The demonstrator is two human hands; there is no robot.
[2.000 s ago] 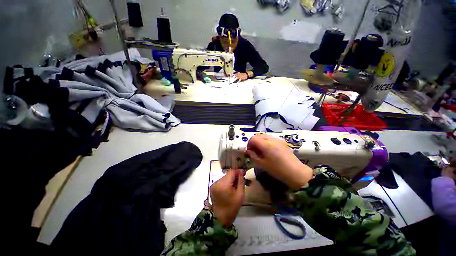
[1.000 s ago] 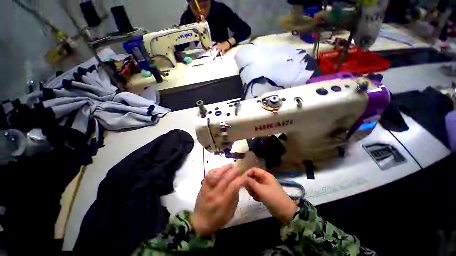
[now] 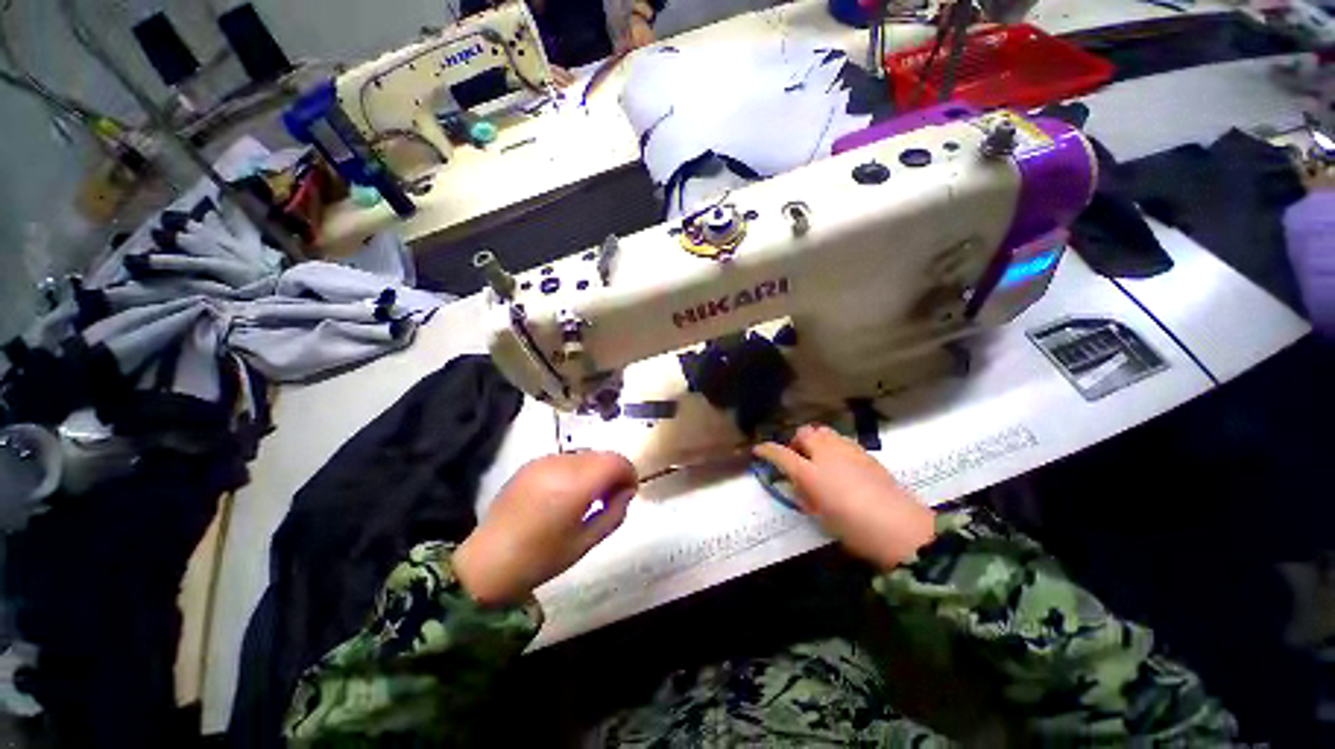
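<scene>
The white HIKARI sewing machine (image 3: 879,242) stands before me. My left hand (image 3: 549,524) is in front of its needle end, thumb and fingertips pinched together. A short thin dark strand, apparently thread (image 3: 662,473), runs from these fingertips towards my right hand. My right hand (image 3: 857,501) is under the machine arm, with its fingertips at the blue-handled scissors (image 3: 776,483); whether it grips them or the strand is unclear. Black cloth lies under the arm (image 3: 744,378). A black garment piece (image 3: 388,483) is heaped left of the needle end.
Grey pieces with black edging (image 3: 278,315) are piled far left. Behind the machine are pale cut panels (image 3: 732,110), a red basket (image 3: 1003,70) and a cream neighbouring machine (image 3: 439,73), with part of a person beside it. More black cloth (image 3: 1201,183) lies right.
My hands left the machine's front end, came together below it, and are now apart, the right one by the scissors. The view has tilted down and shifted.
</scene>
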